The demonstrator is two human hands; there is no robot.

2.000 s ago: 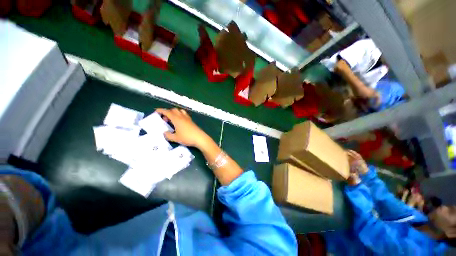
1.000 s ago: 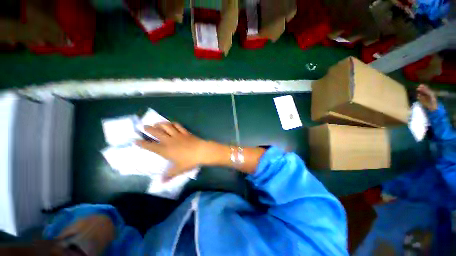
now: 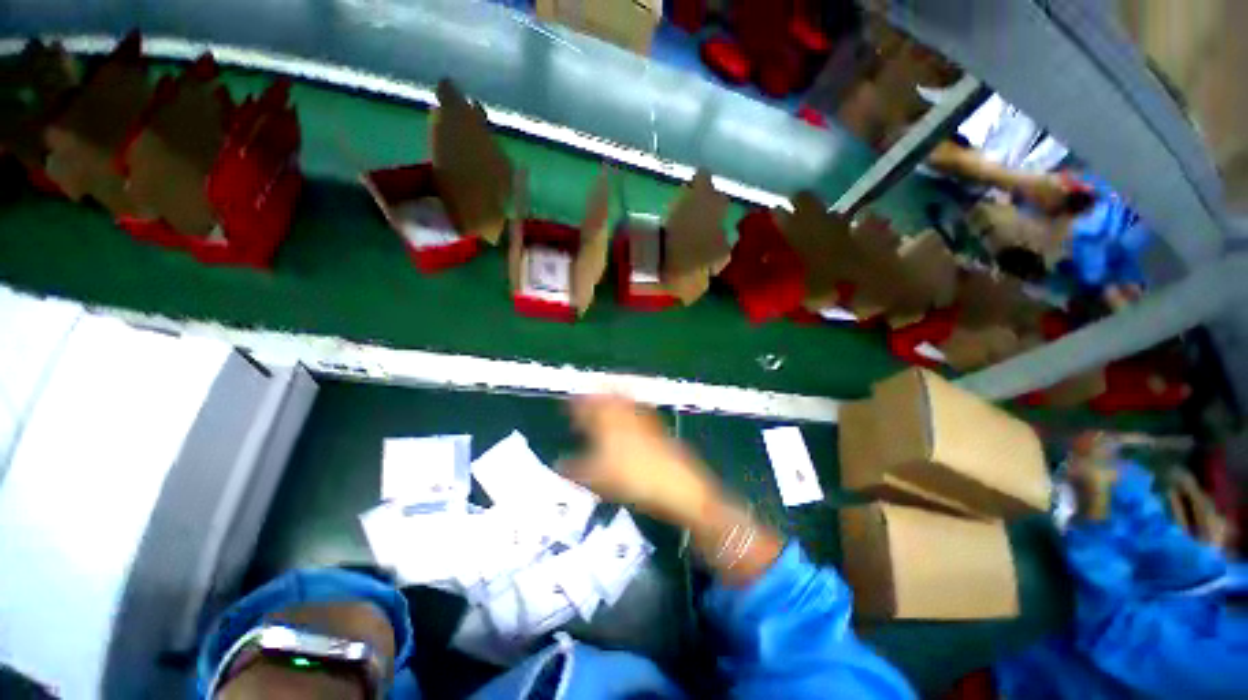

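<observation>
Small white printed leaflets [image 3: 527, 547] lie in a loose, overlapping pile on the dark green bench. My right hand [image 3: 637, 458] is above the bench, beyond the upper right of the pile and close to the pale rail. It is blurred, its fingers look apart, and no leaflet shows in it. My left wrist with a watch shows at the bottom left; the left hand is cut off by the lower edge. Open red boxes with brown flaps stand on the green belt, among them a red box [image 3: 552, 306] with a white item inside.
White stacks [image 3: 110, 479] stand at the left. The belt's pale rail [image 3: 452, 369] runs beyond the bench. A single white card [image 3: 791, 466] lies beside two stacked brown cartons [image 3: 931, 561] at right. A neighbour's blue sleeve [image 3: 1143, 547] is beyond them. Grey metal framing crosses the upper right.
My right hand has lifted off the leaflets and moved toward the rail. The leaflets are more spread out. The view has tilted and shows more of the belt and its red boxes.
</observation>
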